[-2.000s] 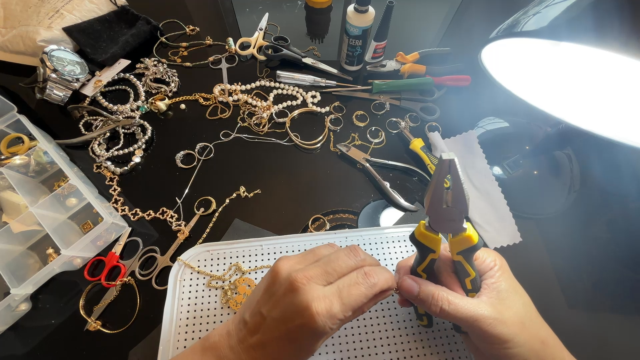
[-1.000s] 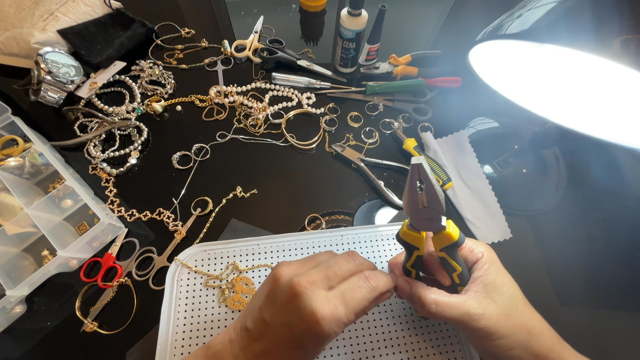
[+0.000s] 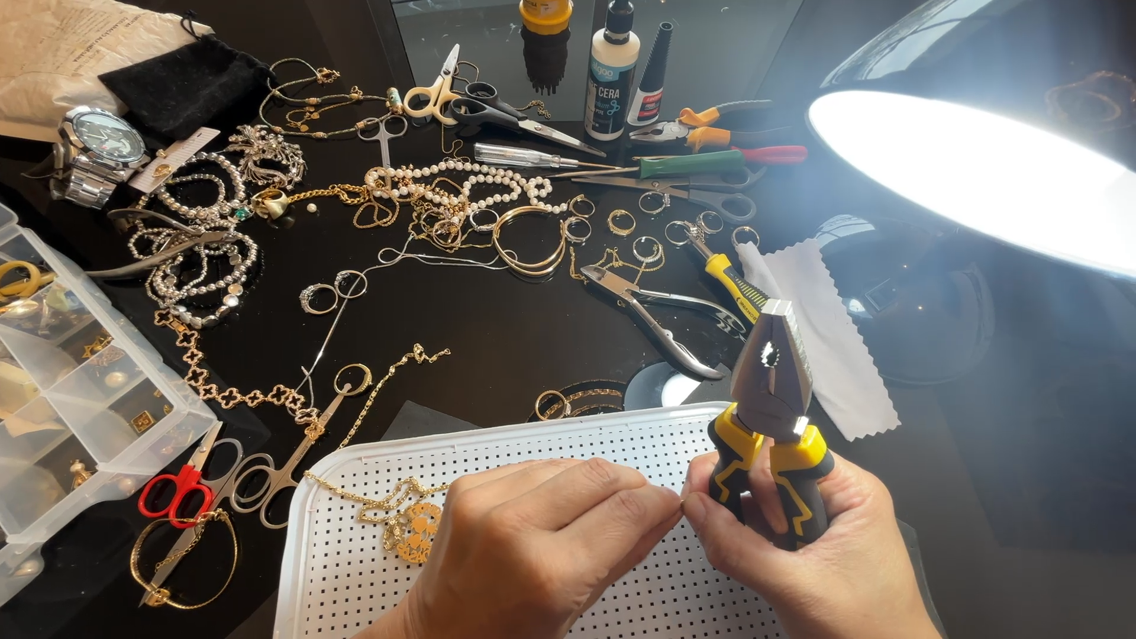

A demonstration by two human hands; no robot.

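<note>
My right hand [image 3: 812, 555] is closed around combination pliers [image 3: 770, 426] with black and yellow handles, jaws upward. Its thumb and fingertips meet those of my left hand [image 3: 550, 532], which pinches something tiny between them; the piece is mostly hidden, perhaps part of a chain. Both hands are above a white perforated tray [image 3: 497, 439]. On the tray, left of my left hand, lies a gold chain [image 3: 355, 497] with a round openwork gold pendant [image 3: 414, 532], partly covered by the hand.
Behind the tray are nippers [image 3: 652, 324], a white cloth [image 3: 834, 346], rings, a pearl necklace [image 3: 497, 182], scissors, screwdrivers and two bottles. At left stand a clear compartment box [image 3: 151, 417], red-handled scissors [image 3: 182, 495] and a steel watch [image 3: 102, 146]. A bright lamp [image 3: 985, 177] hangs at right.
The pliers in my right hand stand a little further left and lower than two seconds ago. Both hands keep their fingertips together over the tray.
</note>
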